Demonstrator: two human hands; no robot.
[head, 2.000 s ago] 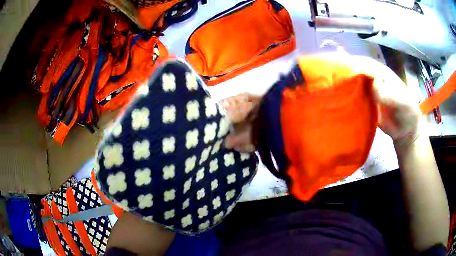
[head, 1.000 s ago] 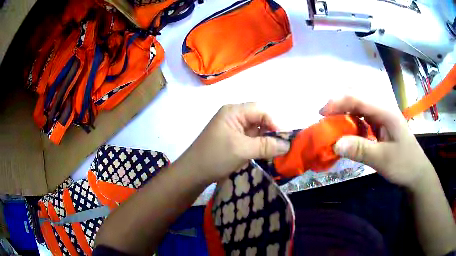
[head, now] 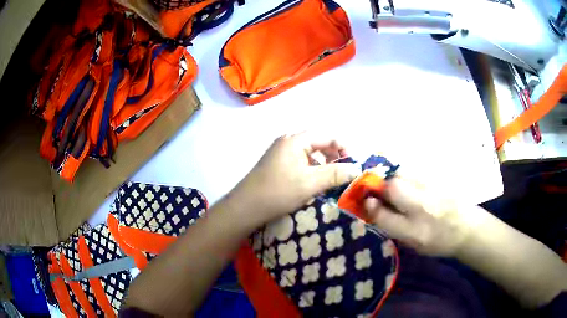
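Note:
A printed panel (head: 332, 254), navy with cream four-petal flowers and an orange band on its left, hangs at the table's front edge. An orange gusset piece (head: 359, 192) with dark navy parts is bunched at the panel's top edge. My left hand (head: 295, 171) pinches the panel and the dark fabric at that edge from the left. My right hand (head: 413, 214) grips the bunched orange gusset from the right. Most of the gusset is hidden by my right hand and the panel.
A part-sewn orange pouch (head: 289, 49) lies at the back. A carton (head: 133, 146) with orange gussets (head: 106, 93) stands left. A panel stack (head: 161, 211) lies lower left. The sewing machine (head: 472, 25) is upper right. An orange strip (head: 534, 115) hangs beside a red-handled tool (head: 533, 124).
The printed panel has swung right and up, showing more of its face. The orange gusset is more bunched and covered. My right hand has moved down and left, closer to my left hand.

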